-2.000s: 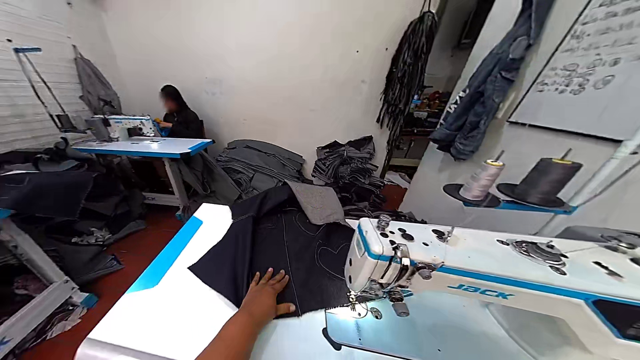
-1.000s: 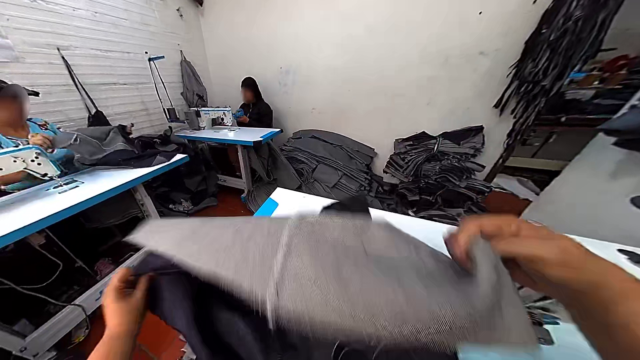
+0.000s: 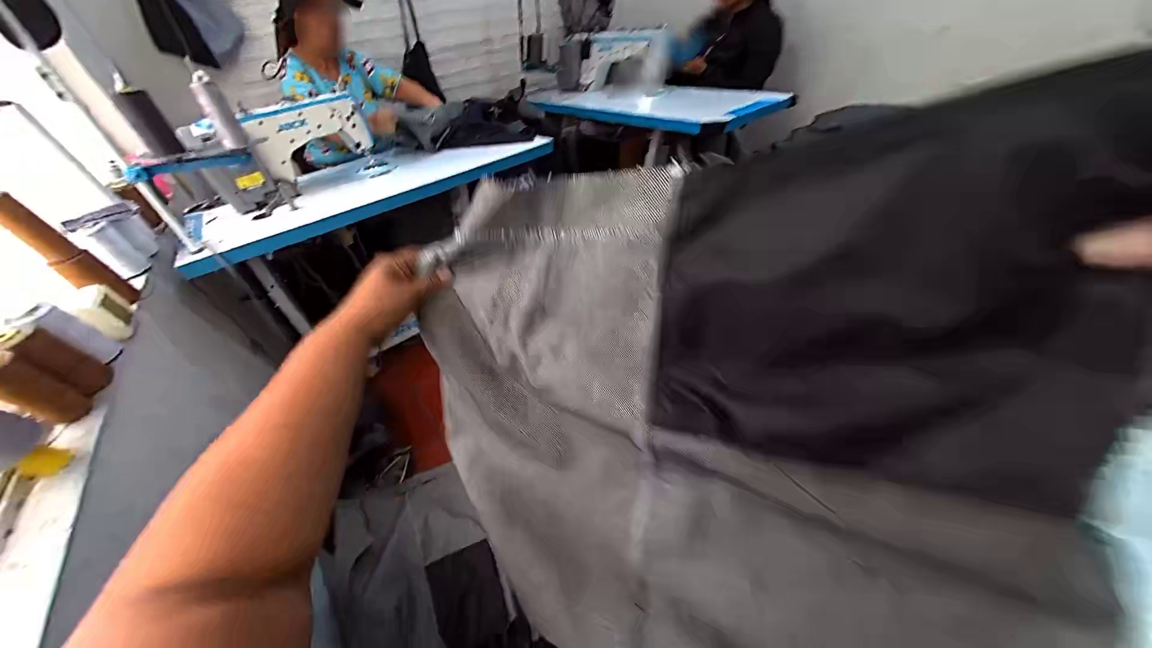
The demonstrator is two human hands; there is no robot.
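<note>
A large sewn piece of grey denim (image 3: 558, 333) with a black cloth panel (image 3: 864, 288) hangs spread out in front of me, its top edge frayed. My left hand (image 3: 402, 286) pinches its upper left corner, with the arm stretched out. At the far right edge only a bit of my right hand (image 3: 1116, 246) shows against the black panel; its grip is hidden. A seam runs down the middle of the cloth, between the grey part and the black one. The right side of the piece is blurred.
A co-worker in a patterned top sits at a sewing machine (image 3: 306, 130) on a blue-edged table (image 3: 378, 193). Behind is another person at a second machine table (image 3: 666, 106). Thread cones (image 3: 49, 360) stand on the left ledge. More grey cloth (image 3: 405, 540) lies low, below my left arm.
The cloth lay on my machine table under my left hand two seconds before; it is now lifted and spread in the air. The view has swung left, and my own machine has left it.
</note>
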